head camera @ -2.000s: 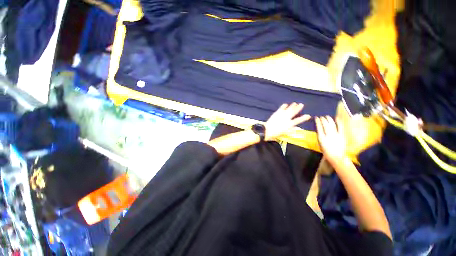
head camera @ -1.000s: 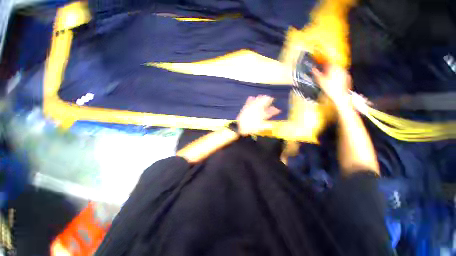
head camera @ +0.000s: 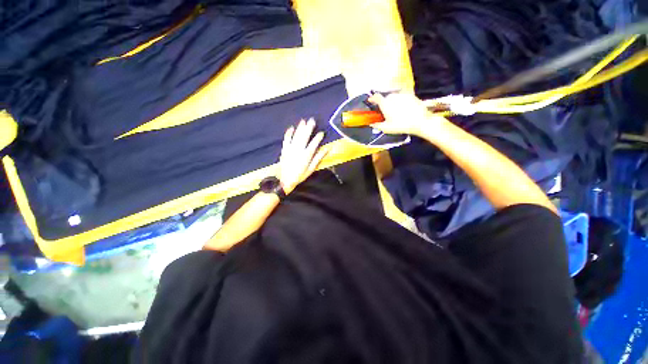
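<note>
The dark navy trousers point(head camera: 192, 153) lie flat on the yellow table cover point(head camera: 348, 28), one leg stretched along the near edge. A small white label point(head camera: 74, 220) shows near the wide end at left. My right hand point(head camera: 403, 114) grips the orange-brown handle of the steam iron point(head camera: 355, 135). The iron's pointed tip faces left, at the hem end of the near leg. My left hand point(head camera: 298, 158) rests flat on the near leg, just left of the iron, fingers spread, holding nothing. Part of the iron is hidden under my right hand.
Yellow lines point(head camera: 526, 106) run from the back of the iron to the upper right, beside a blurred grey rod. Heaped navy cloth point(head camera: 483, 156) lies at right and at the far side. A blue crate point(head camera: 575, 242) is at lower right. Green-white floor point(head camera: 114, 284) shows at lower left.
My right hand has gone from the cloth to the iron and gripped it. The iron has moved to the hem end and turned, tip left. My left hand stays on the near leg. The view has swung right.
</note>
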